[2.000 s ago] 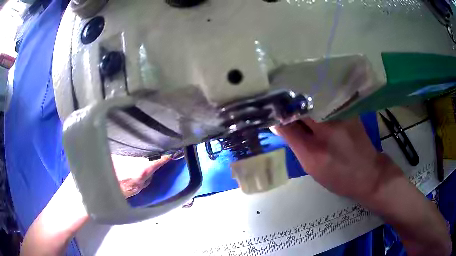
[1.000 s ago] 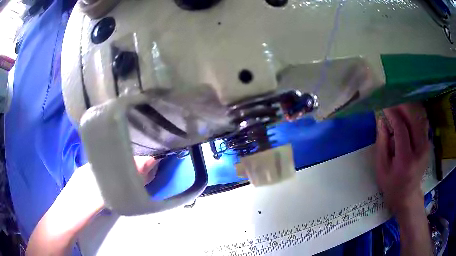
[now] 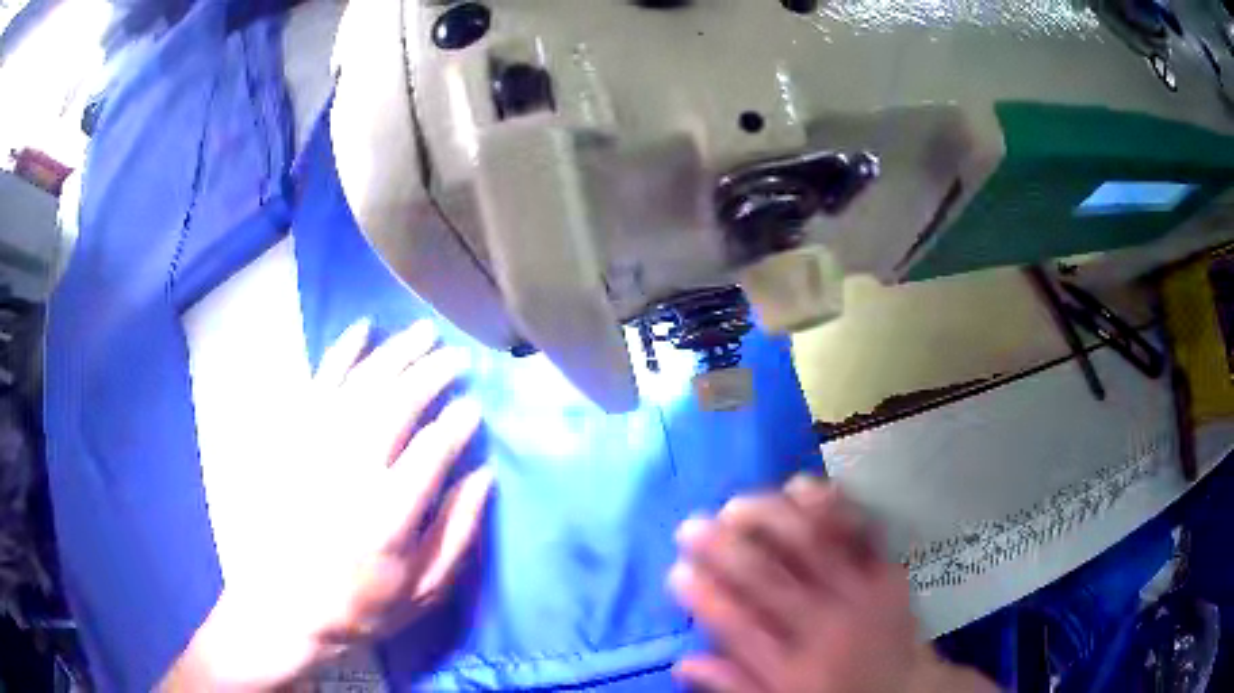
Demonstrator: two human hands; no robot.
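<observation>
A bright blue garment panel (image 3: pixel 582 542) lies flat under the cream-white sewing machine head (image 3: pixel 650 68), with a thin dark line on it below the needle area. My left hand (image 3: pixel 393 487) lies on the panel's left part, fingers spread and pointing up the picture. My right hand (image 3: pixel 798 589) is at the panel's lower right, blurred, fingers partly bent; whether it grips the cloth cannot be told. The thread tension knob (image 3: pixel 794 287) sticks out from the machine front. The presser foot and needle are hidden by the head and glare.
Stacked blue garment pieces (image 3: pixel 129 406) lie at the left. A green control panel (image 3: pixel 1069 190) is on the machine. Black thread snips (image 3: pixel 1103 329) and a yellow box (image 3: pixel 1204 339) are at the right. A printed ruler tape (image 3: pixel 1042 521) runs along the table's front edge.
The blue panel now extends toward me, and the yellowish machine bed is uncovered at right. My right hand has moved left to the panel. My left hand shows fully. The camera view has shifted.
</observation>
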